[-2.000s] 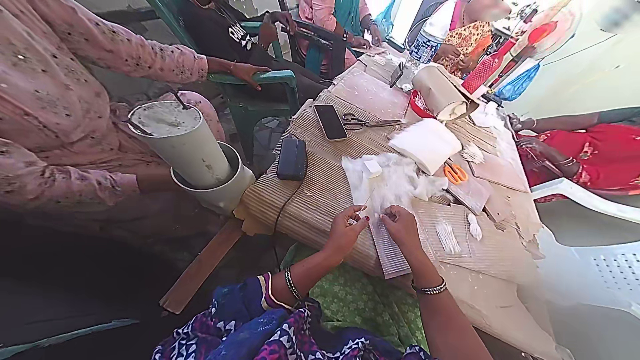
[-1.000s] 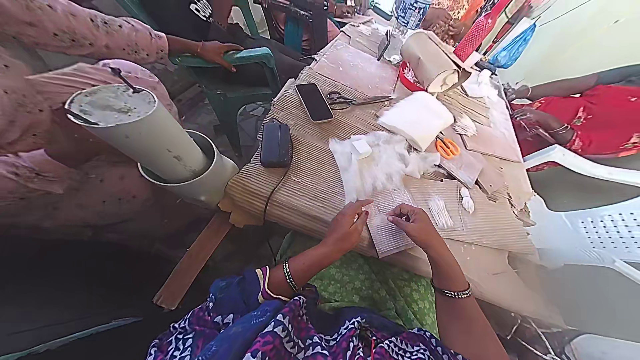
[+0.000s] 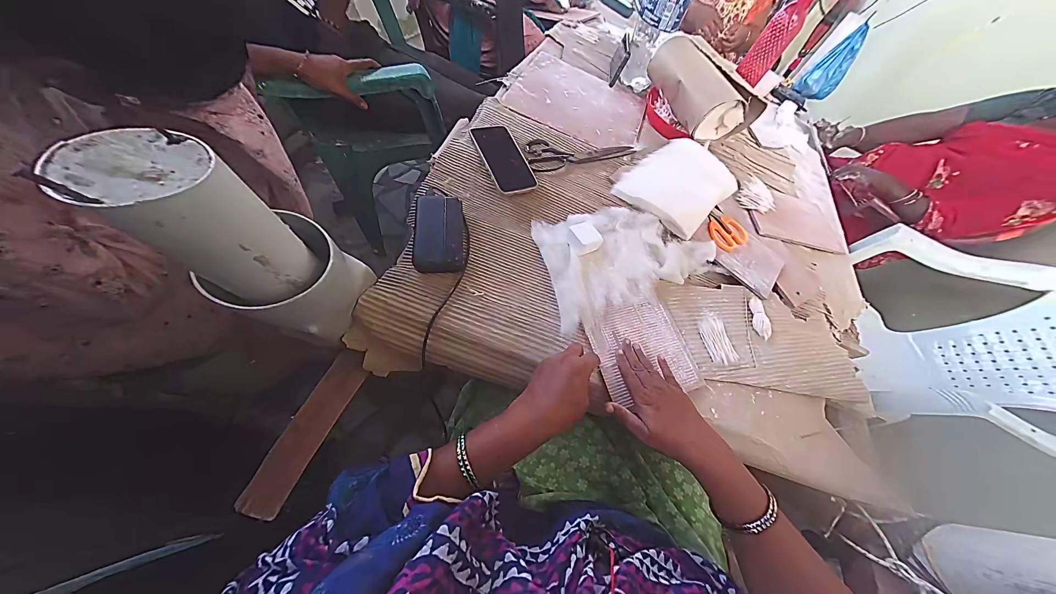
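Note:
My right hand [image 3: 652, 392] lies palm down, fingers spread, on a clear ribbed plastic sheet [image 3: 643, 334] at the near edge of the table. My left hand [image 3: 565, 384] is curled at the sheet's left edge; whether its fingers hold anything is hidden. Beyond the sheet spreads loose white cotton wool [image 3: 615, 264] with a small white block [image 3: 584, 238] on it. Thin white cotton wicks [image 3: 718, 340] lie on another clear sheet to the right, beside a small white bundle [image 3: 761, 319]. A thick white cotton roll [image 3: 676, 186] and orange-handled scissors [image 3: 728, 233] are farther back.
Corrugated cardboard [image 3: 503, 305] covers the table. A smartphone [image 3: 503, 159], dark-handled scissors [image 3: 549, 155] and a black corded device [image 3: 439, 233] lie on it. White plastic chair [image 3: 990, 355] at right, pipe-like cylinder [image 3: 206, 223] at left. Other people sit around.
My right hand, pinched over the sheet before, now lies flat with its fingers spread. My left hand is more curled at the sheet's left edge. The view has shifted.

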